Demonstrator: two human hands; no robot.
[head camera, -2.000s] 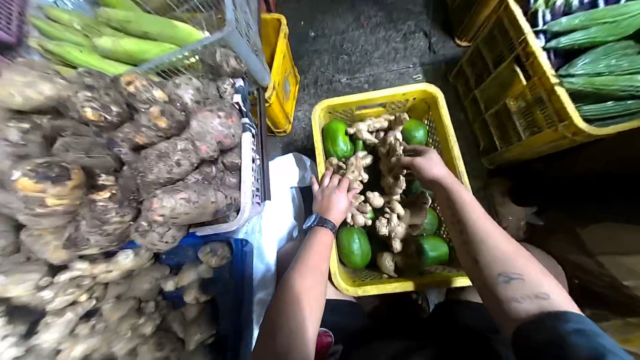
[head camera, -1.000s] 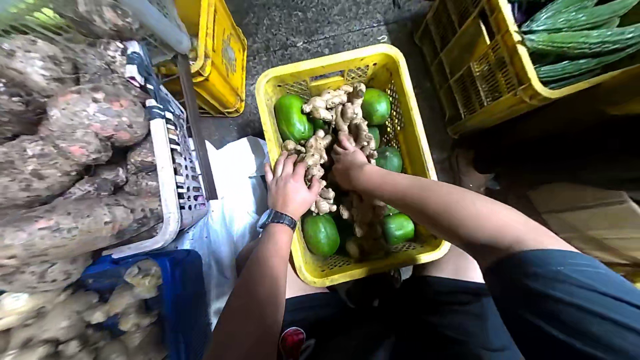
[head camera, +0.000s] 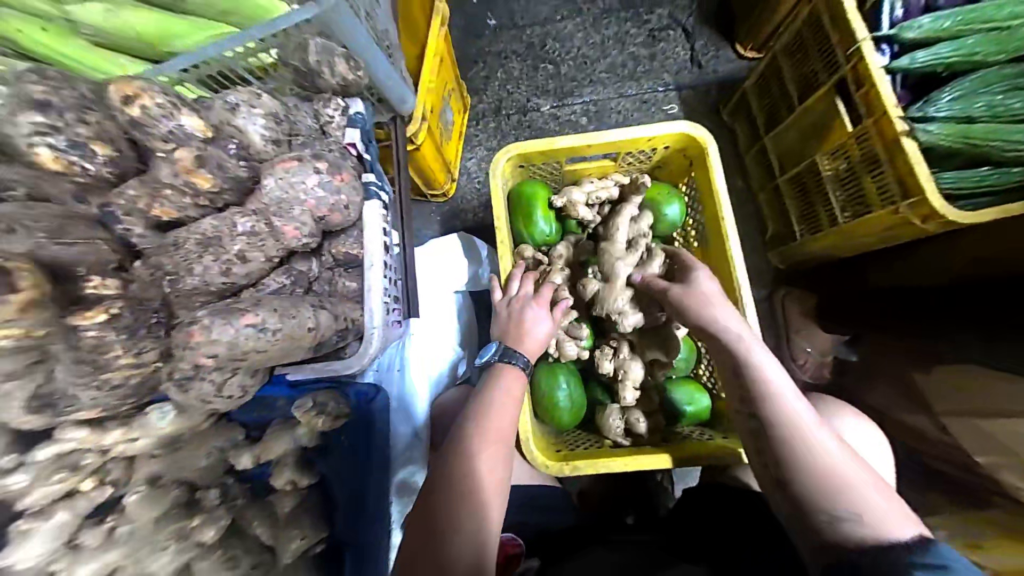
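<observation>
A yellow plastic crate (head camera: 724, 240) holds several green papayas or similar fruit (head camera: 558, 394) around its sides, with ginger roots (head camera: 622, 260) piled along the middle. My left hand (head camera: 528, 314), with a watch (head camera: 502, 357) on its wrist, rests with spread fingers on ginger at the left of the pile. My right hand (head camera: 692, 292) grips the right edge of a large ginger root, thumb on top and fingers partly hidden behind it. More ginger (head camera: 621, 370) lies below, nearer my body.
Left of the crate, a white basket (head camera: 374, 280) holds muddy tubers (head camera: 232, 248); below it, a blue crate (head camera: 364, 448) stands by more ginger (head camera: 144, 488). Another yellow crate (head camera: 824, 144) with wrapped green gourds (head camera: 972, 96) stands at the right. A yellow crate (head camera: 438, 112) is behind.
My right hand has moved toward the right side of the ginger pile, and the large root shows more fully. My left hand stays on the left part. The view has shifted.
</observation>
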